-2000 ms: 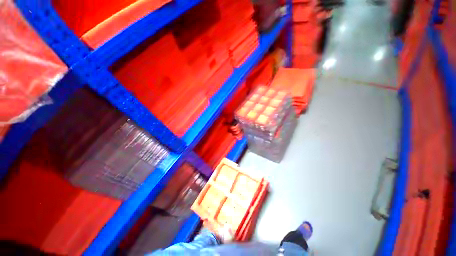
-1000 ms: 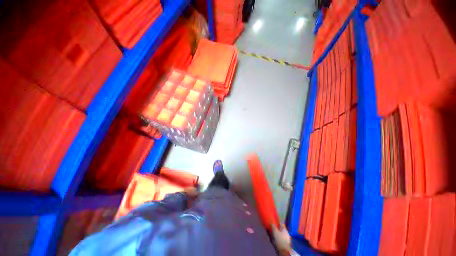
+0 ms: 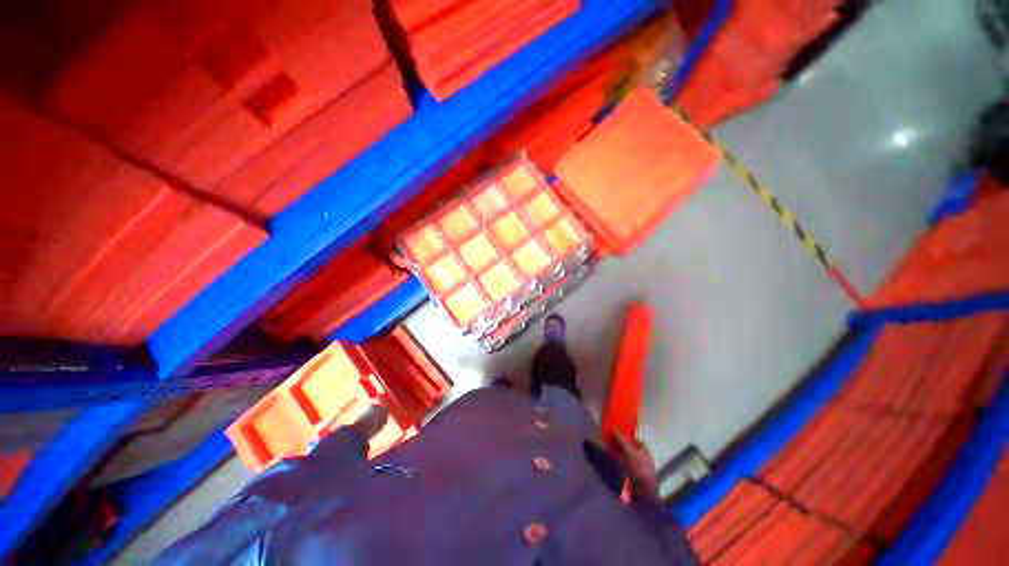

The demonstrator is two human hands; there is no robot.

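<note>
My right hand (image 3: 635, 464) is low right of centre, closed on a red tray (image 3: 630, 370) seen edge-on and held upright beside my body. Its pocket side does not show. My left sleeve (image 3: 360, 437) reaches over a tilted orange divided tray (image 3: 282, 426) at the lower left; the left hand is too blurred and covered to make out. More red trays (image 3: 412, 370) stand right behind that tray.
A film-wrapped stack with square pockets (image 3: 487, 245) stands on the floor ahead, beside a flat-topped red stack (image 3: 636, 171). Blue racks (image 3: 321, 194) with red stacks line both sides. Yellow-black tape (image 3: 780, 205) crosses the grey floor. My shoe (image 3: 554, 328) is near the wrapped stack.
The view has turned, shifting the floor stacks right. The red tray in my right hand remains upright beside me. The divided tray at the lower left shows more clearly, with its pockets visible.
</note>
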